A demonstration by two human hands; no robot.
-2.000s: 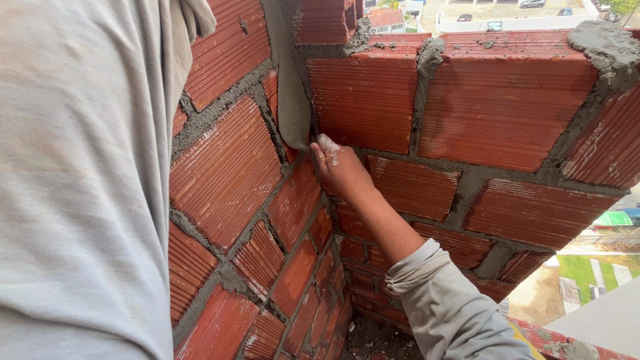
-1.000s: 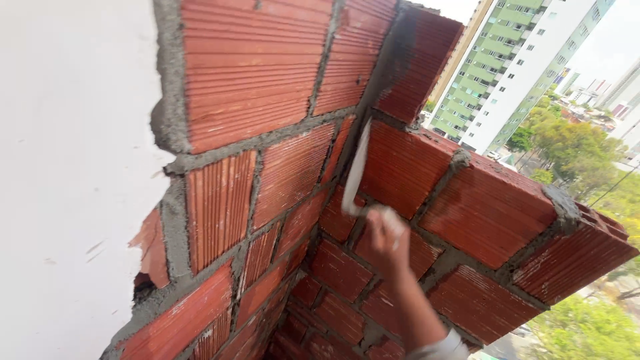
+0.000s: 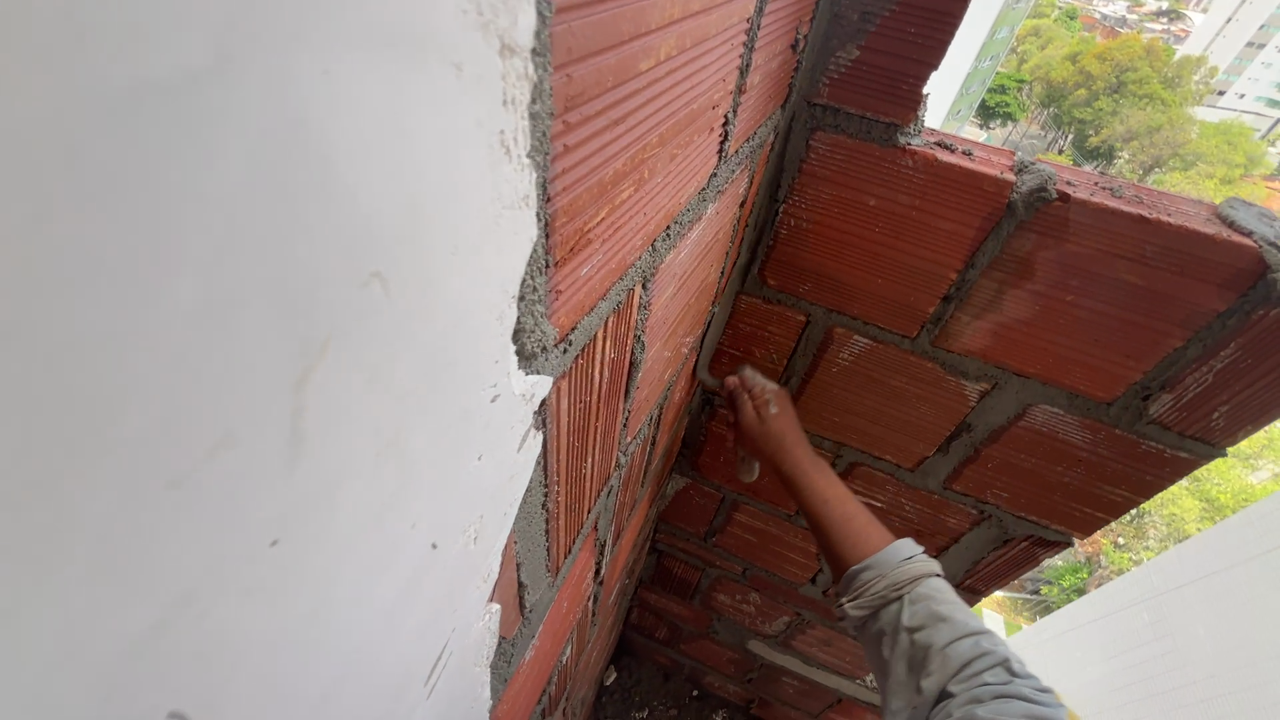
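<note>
My right hand, spotted with mortar, is closed around the handle of a trowel. The blade, seen nearly edge-on, lies along the inner corner where the left brick wall meets the right brick wall. The handle's end shows below my fist. Both walls are of ribbed red hollow clay bricks with grey mortar joints. My left hand is out of the picture.
A white plastered wall with a ragged edge fills the left. Mortar lumps sit on the right wall's top edge. Beyond it, far below, are trees and buildings. Debris lies at the corner's foot.
The trowel, seen broad against the corner one second ago, is now lower along it and nearly edge-on. The view has swung considerably, and the white wall fills more of the left.
</note>
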